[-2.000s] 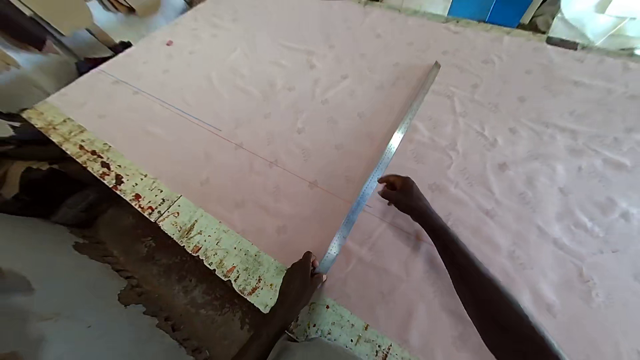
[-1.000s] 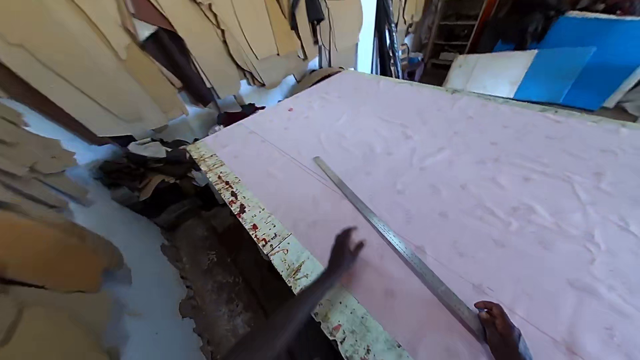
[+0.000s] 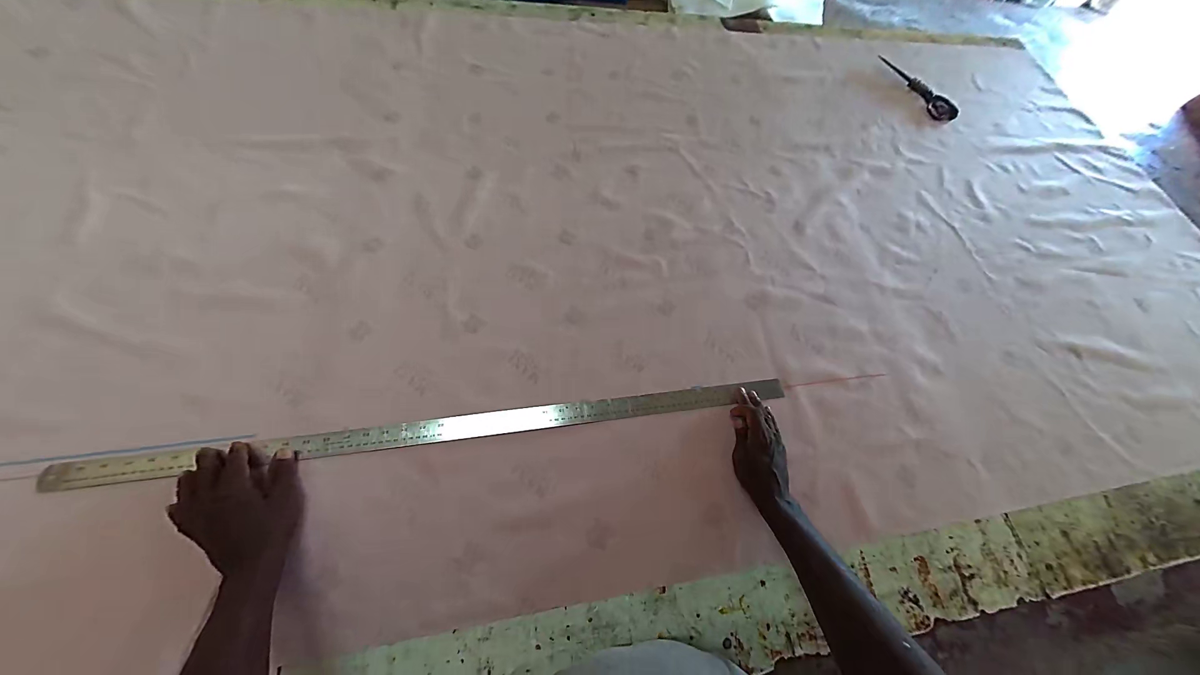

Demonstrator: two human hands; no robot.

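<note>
A long metal ruler lies nearly crosswise on pink patterned fabric. The fingers of my left hand press on the ruler near its left end. My right hand touches the ruler close to its right end, with the fingertips on the metal. A blue line runs along the fabric just above the ruler's left part. Beyond the right end a thin red line shows. Whether either hand grips the ruler's edge is hard to tell; both rest on it from the near side.
A pair of dark-handled scissors or shears lies on the fabric at the far right. The stained, pale table edge runs along the near side, with dark floor beyond it at the lower right. Wrinkles cross the fabric, mostly at the right.
The ruler has been turned from slanting across the fabric to lying along the drawn line. My left hand, off the ruler a second ago, now rests on it. The view has swung right.
</note>
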